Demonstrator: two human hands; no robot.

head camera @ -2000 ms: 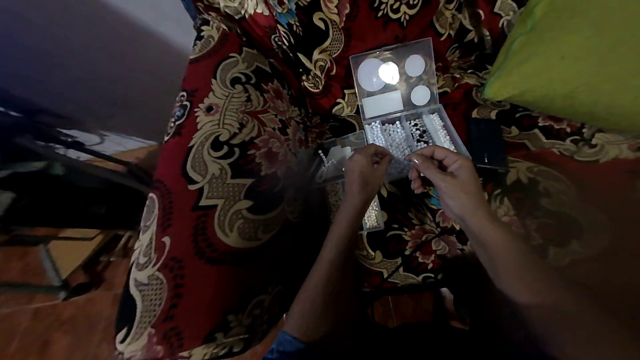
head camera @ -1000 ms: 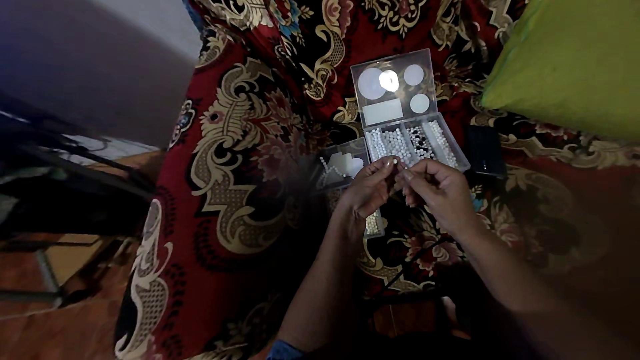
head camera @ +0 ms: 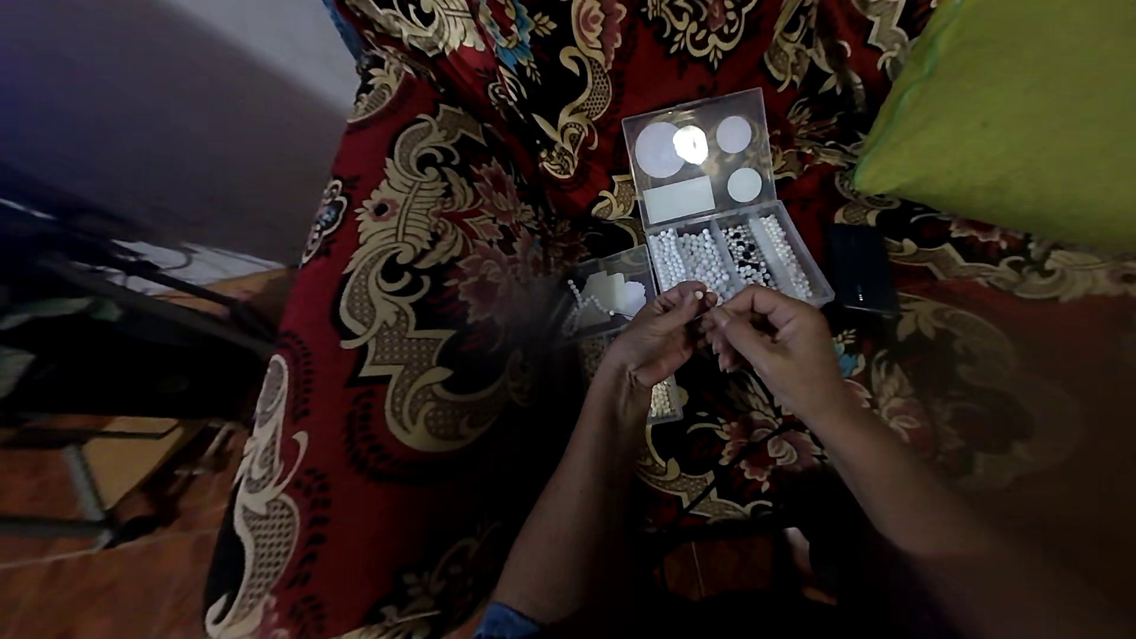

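Observation:
My left hand pinches a small white bead between thumb and forefinger. Close against it, my right hand has its thumb and forefinger pressed together; whatever thin thing lies between them is too small to make out. Just beyond both hands stands a clear plastic bead box with its lid raised. White beads fill its compartments, and one compartment mixes black and white beads. To the left, a second clear case holds a strand of white beads and pale pieces.
Partly under my left hand is another clear box with cream beads. A dark flat object lies right of the bead box. A green cushion rests at the upper right. Red patterned cloth covers the seat.
Both hands have come down from over the bead box's front edge, where they were two seconds ago, and more of the beads shows. The hands remain close together.

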